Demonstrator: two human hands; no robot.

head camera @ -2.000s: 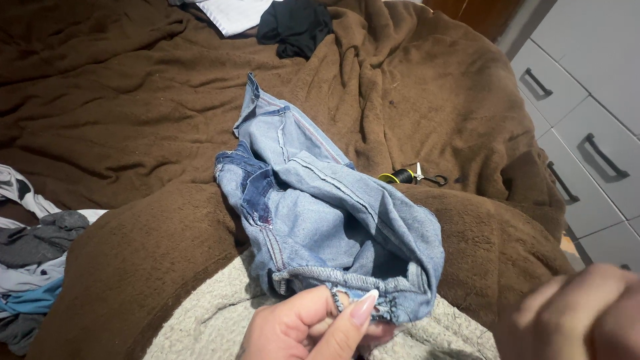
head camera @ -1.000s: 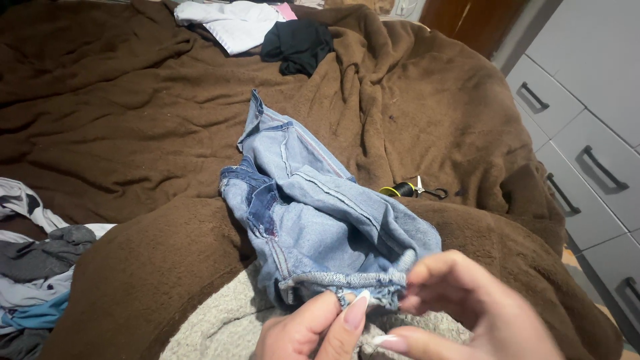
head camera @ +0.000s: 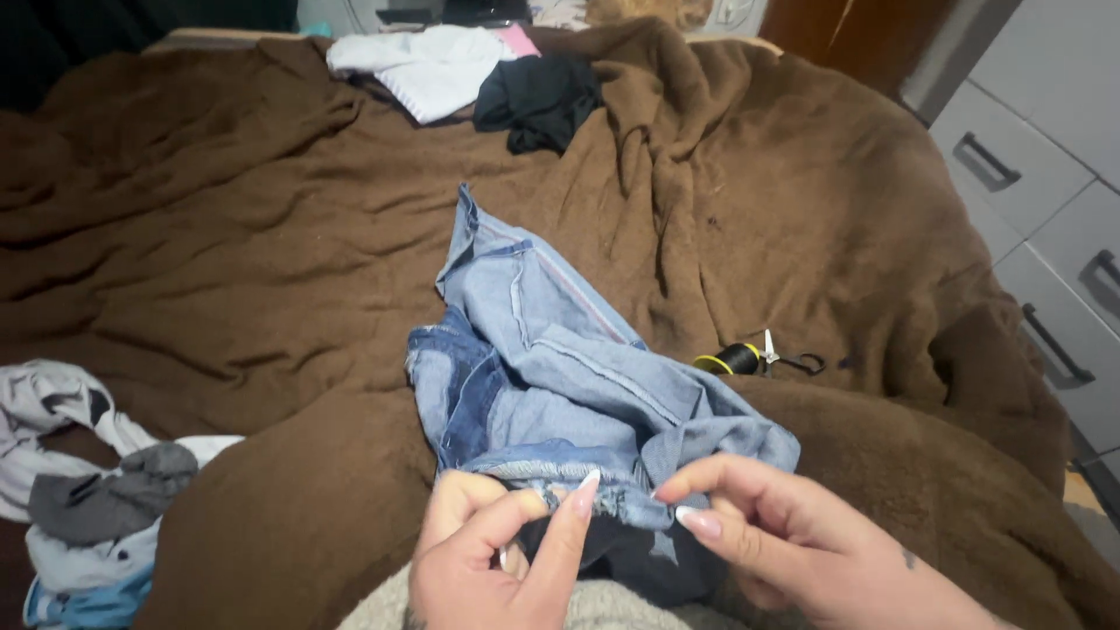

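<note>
A light blue denim garment (head camera: pixel 569 376) lies inside out over my lap, its seams and dark blue patches showing. My left hand (head camera: pixel 507 551) pinches its frayed near edge between thumb and fingers. Just right of that edge, my right hand (head camera: pixel 770 534) has its thumb and index fingertips close together beside the denim; whether they hold a needle or thread is too small to tell. A spool of black thread (head camera: pixel 738 359) with yellow rims lies on the brown blanket (head camera: pixel 262 289), and small scissors (head camera: pixel 792 360) with dark handles rest against it.
Crumpled white (head camera: pixel 429 66) and black clothes (head camera: pixel 538 101) lie at the far side of the blanket. A pile of grey, white and blue clothes (head camera: pixel 96 499) is at the left. Grey drawers (head camera: pixel 1024 184) with dark handles stand at the right.
My right hand, blurred and away at the right two seconds ago, has come in to the denim's near edge. My left hand keeps its pinch on the edge. The view has shifted somewhat.
</note>
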